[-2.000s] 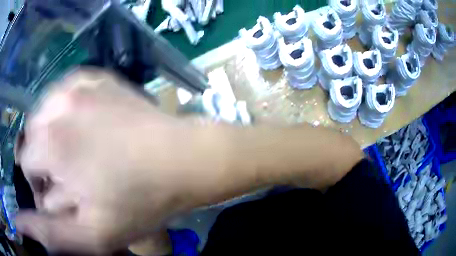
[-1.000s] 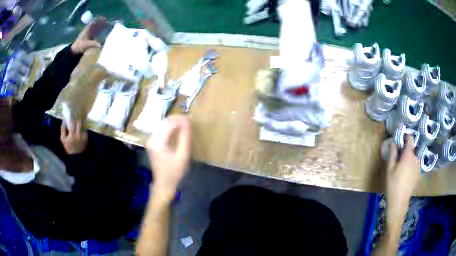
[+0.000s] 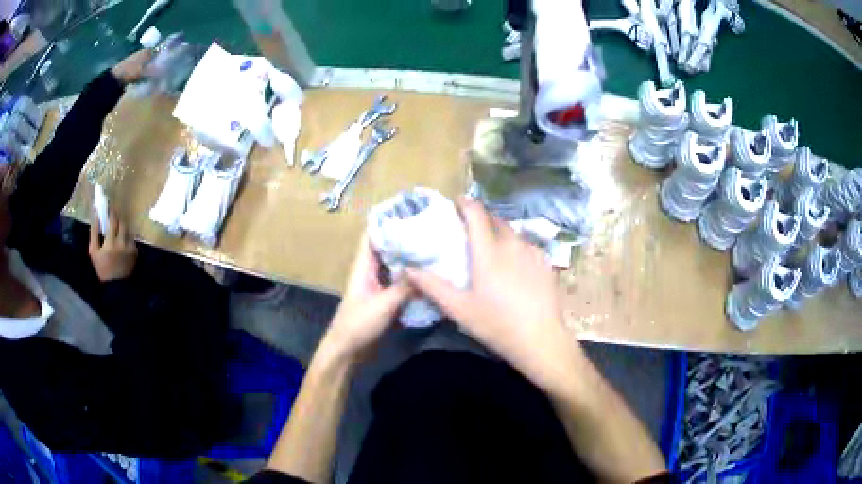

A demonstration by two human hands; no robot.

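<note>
A white-grey ribbed sleeve (image 3: 421,236) is held between both hands at the bench's front edge, left of the machine. It is blurred; whether it is one part or a pair I cannot tell. My left hand (image 3: 364,293) grips its left and lower side. My right hand (image 3: 501,284) grips its right side, with the thumb across the front. The black tool head (image 3: 531,128) with its white-and-red attachment (image 3: 567,90) stands just beyond my right hand, over a grey-beige work pad (image 3: 529,180).
Ribbed sleeves (image 3: 695,180) stand upright on the right. Two wrenches (image 3: 357,165), a white bag (image 3: 222,99), a squeeze bottle (image 3: 286,128) and paired white tubes (image 3: 200,194) lie left. A neighbouring person (image 3: 113,359) sits at left. A green belt (image 3: 406,47) runs behind; blue bins (image 3: 726,416) stand below right.
My right hand has come from the standing sleeves to the middle. Both hands now hold a ribbed part together. A tube that was near my left hand no longer lies beside the pair on the bench.
</note>
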